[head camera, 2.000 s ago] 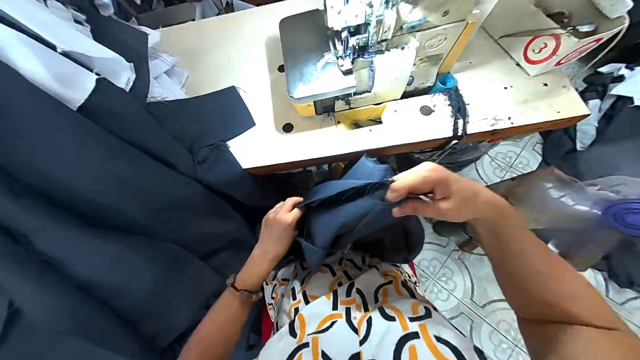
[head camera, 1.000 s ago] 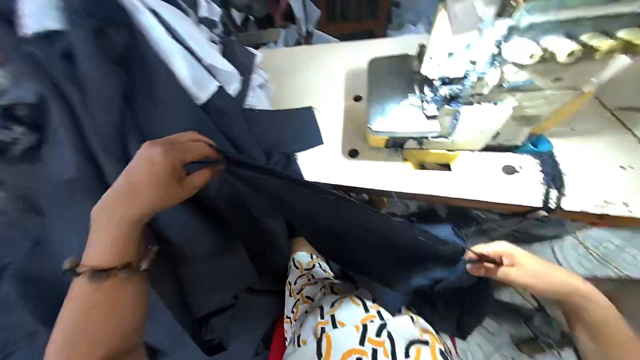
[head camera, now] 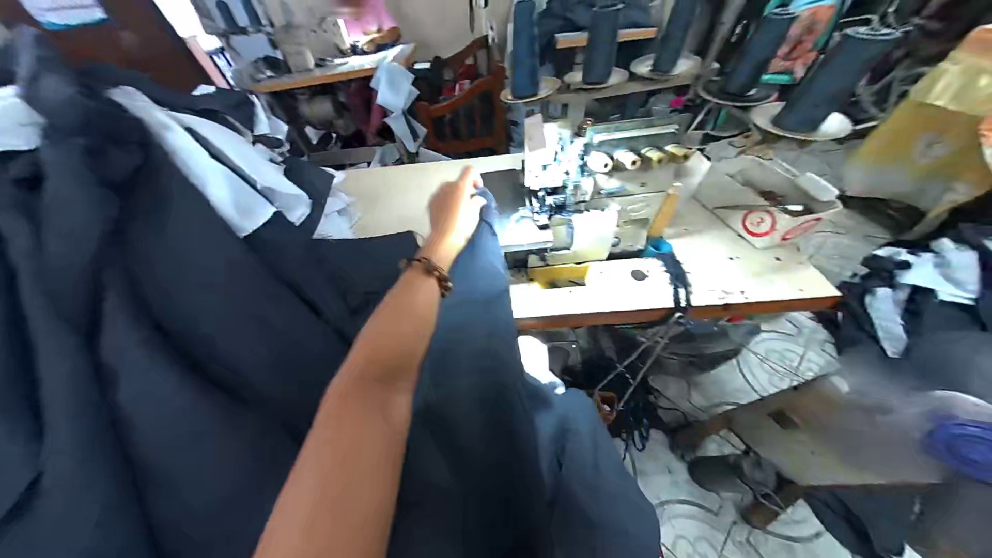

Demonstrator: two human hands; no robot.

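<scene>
Out in front, my left hand (head camera: 456, 211), with a beaded bracelet on its wrist, grips the upper edge of a dark navy fabric piece (head camera: 480, 372), which hangs down toward my lap. The hand is just left of the presser foot area of an overlock sewing machine (head camera: 577, 209) on a pale table (head camera: 744, 271). My right hand is outside the view. More dark fabric (head camera: 178, 333) is heaped at the left, with white pieces (head camera: 205, 170) on it.
Thread cones (head camera: 601, 46) stand behind the machine. A white box (head camera: 767, 201) holding small tools sits at the table's right. Lower right is a wooden pedal or stool-like board (head camera: 821, 442). Fabric scraps (head camera: 922, 287) lie at right. Another person is partly visible at a far table (head camera: 333, 77).
My left hand has moved forward to beside the machine, raising the navy fabric. My right hand, on the fabric's other end a second ago, has left the view. The view has tilted up.
</scene>
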